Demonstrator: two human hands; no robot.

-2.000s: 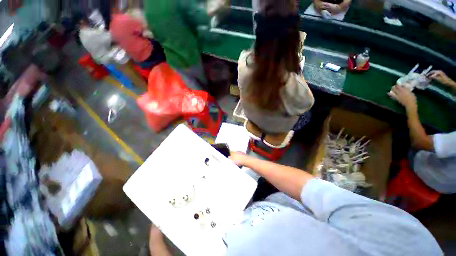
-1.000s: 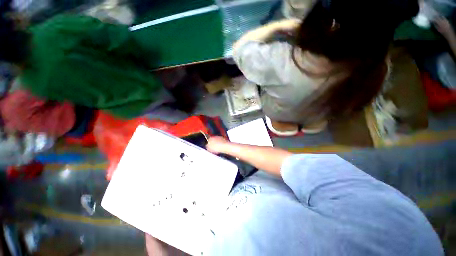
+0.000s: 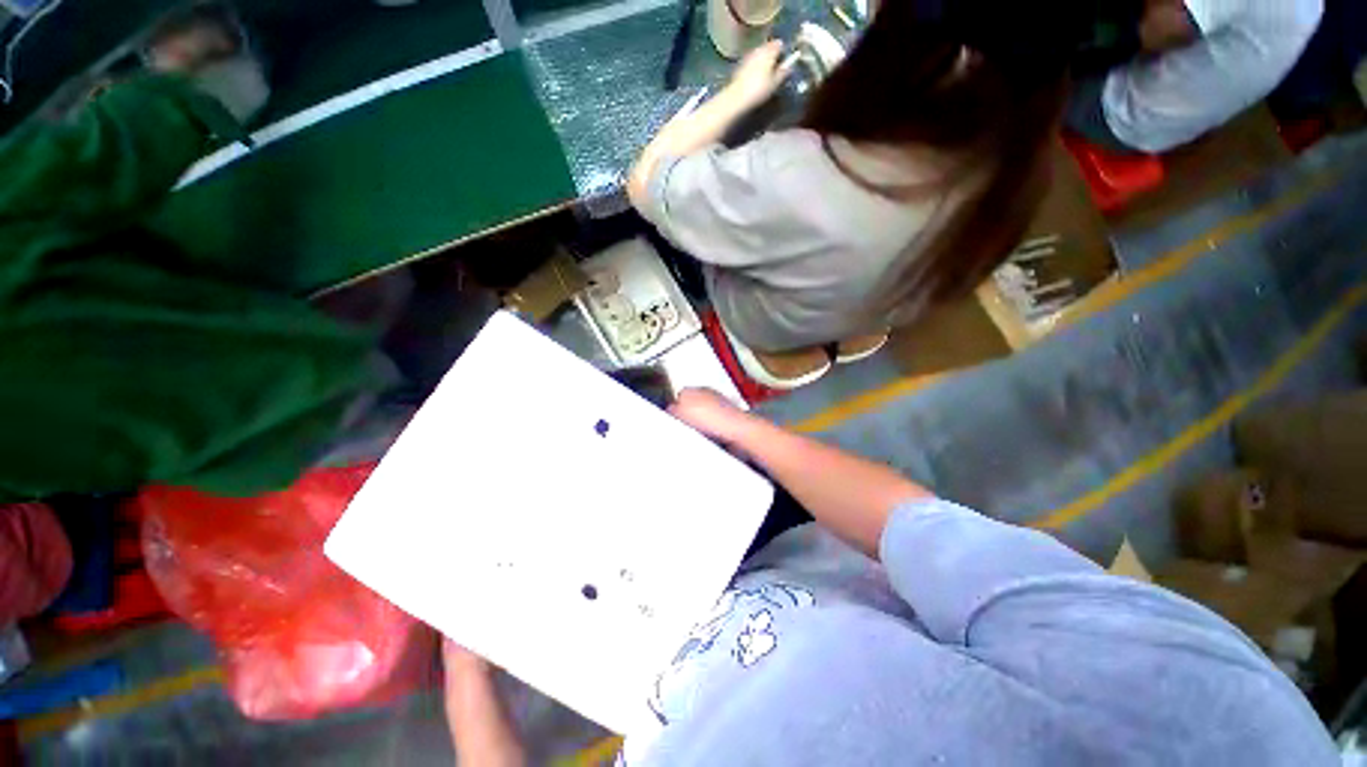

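Note:
A large white tray (image 3: 510, 480) is held in front of my body, overexposed, with a few small dark parts on it. My right hand (image 3: 705, 412) is at the tray's upper right edge, its fingers partly hidden by the tray. My left hand (image 3: 460, 659) is at the lower left edge, mostly hidden beneath the tray; the wrist and forearm show.
A person in a beige top (image 3: 810, 225) sits at the green line bench (image 3: 435, 180). A person in green (image 3: 135, 315) is at the left. A white tray with parts (image 3: 636, 304) stands under the bench. A red plastic bag (image 3: 300, 599) and cartons (image 3: 1319, 465) are around.
The view has turned and moved closer to the green bench. The tray stays held in both hands. The lower white tray with parts is now just beyond the held tray.

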